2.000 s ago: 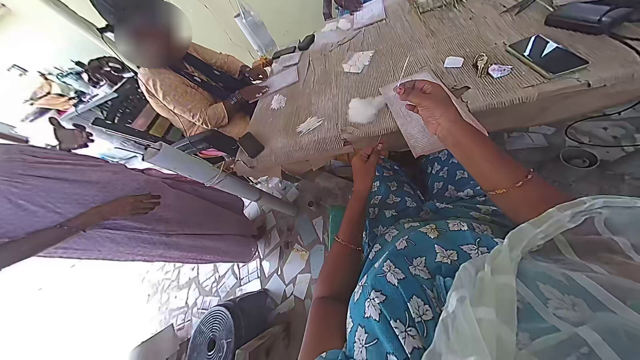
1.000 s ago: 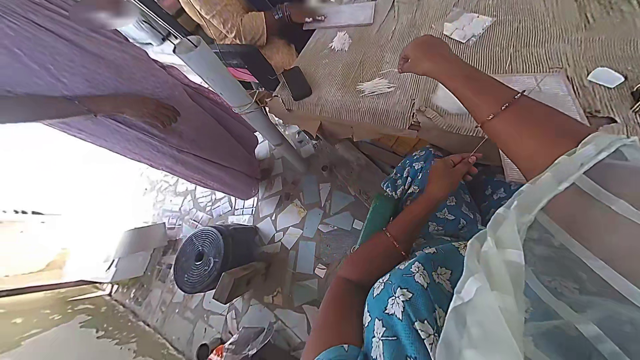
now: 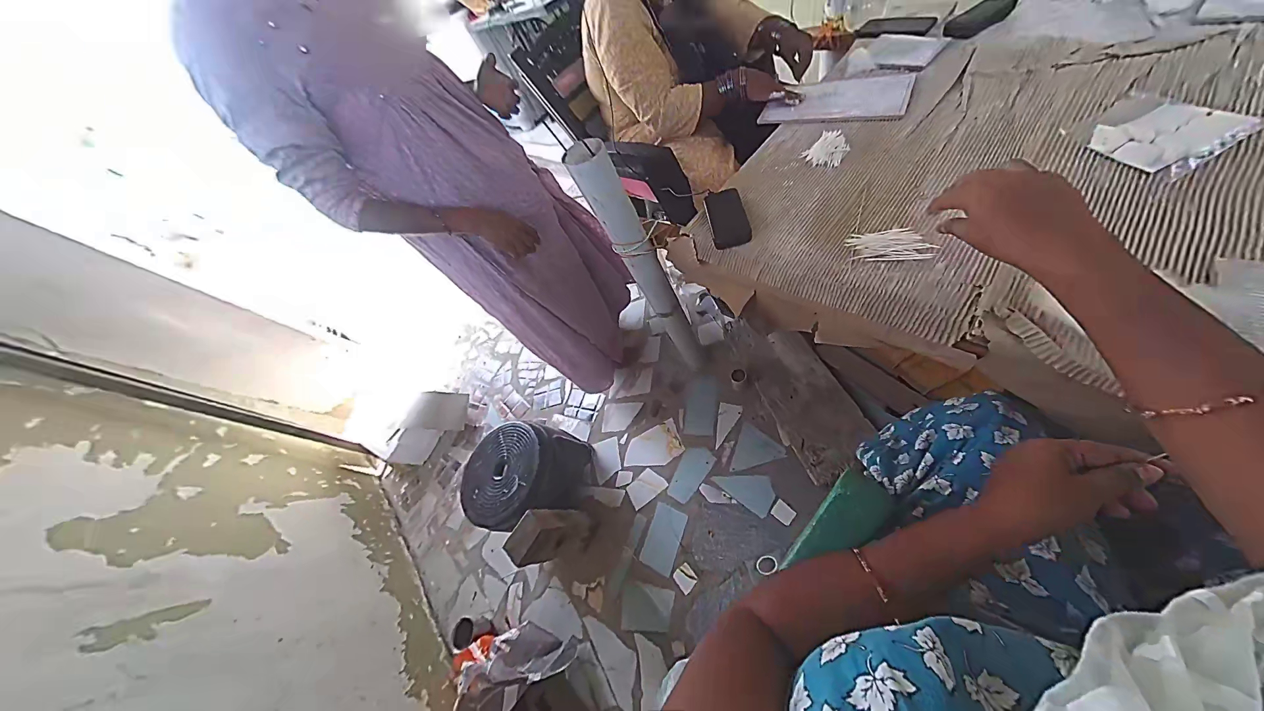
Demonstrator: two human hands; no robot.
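Observation:
My left hand point(image 3: 1071, 479) is low at the right, above my lap, with a thin stick point(image 3: 1136, 461) between its fingertips. Over the corrugated cardboard table cover point(image 3: 1047, 118), my right hand point(image 3: 1017, 217) is raised with curled fingers; a small pale spot shows at its fingertips, but whether it holds something is unclear. Just left of these fingertips lies a loose bundle of thin white sticks point(image 3: 894, 245). Farther up the cover is a smaller pile of white sticks point(image 3: 828, 148). A clear packet with white pieces point(image 3: 1175, 136) rests beyond my right hand.
A co-worker's hand touches a flat board point(image 3: 839, 99) at the table's far side. A phone point(image 3: 728, 218) lies near the edge, beside an upright grey pipe point(image 3: 632, 232). Another person stands left. A black coiled roll point(image 3: 523, 474) and a wooden block point(image 3: 543, 535) are on the tiled floor.
My right hand held a pale flat sheet two seconds ago; it is no longer in that hand, which has moved toward the white sticks. The view has swung left.

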